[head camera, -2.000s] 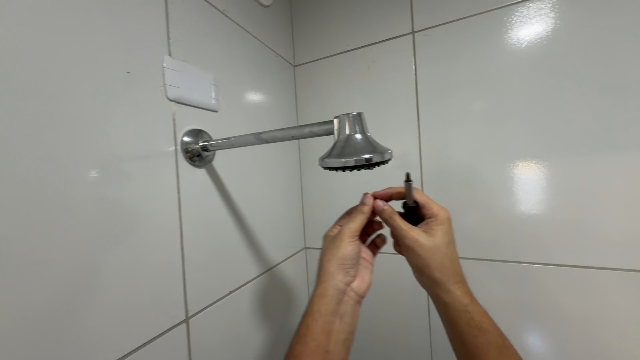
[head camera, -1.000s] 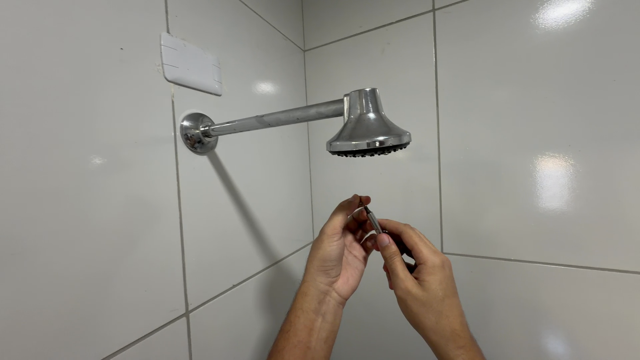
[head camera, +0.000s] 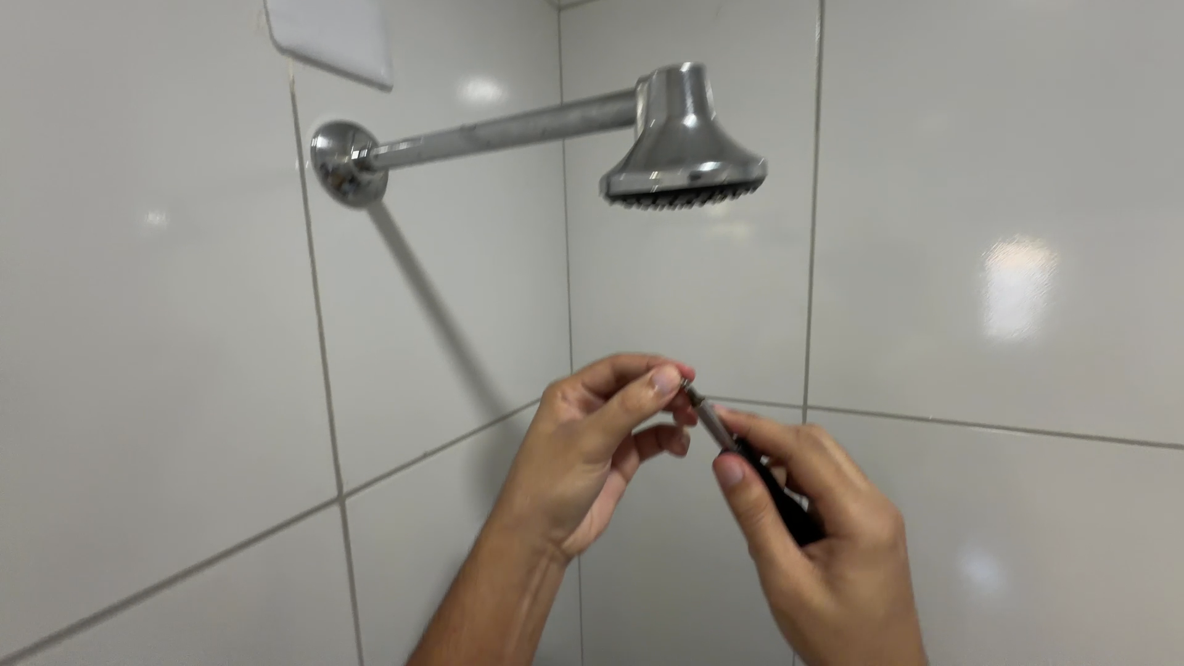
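Note:
My right hand (head camera: 823, 527) grips the black handle of a screwdriver (head camera: 717, 425), whose metal shaft points up and to the left. Thumb and forefinger of my left hand (head camera: 610, 425) pinch a tiny metal piece, perhaps a screw (head camera: 685, 382), right at the screwdriver's tip. Above both hands is a chrome shower head (head camera: 684, 139) with a dark nozzle face turned down; neither hand touches it.
A metal shower arm (head camera: 509, 132) runs from a round chrome wall flange (head camera: 350, 164) to the shower head. A white plastic plate (head camera: 333, 37) is on the left wall above the flange. Light glossy tiled walls (head camera: 925, 305) meet in a corner behind.
Two seconds ago the screwdriver pointed upward, apart from my left fingertips; now it slants left with its tip at the small piece they pinch.

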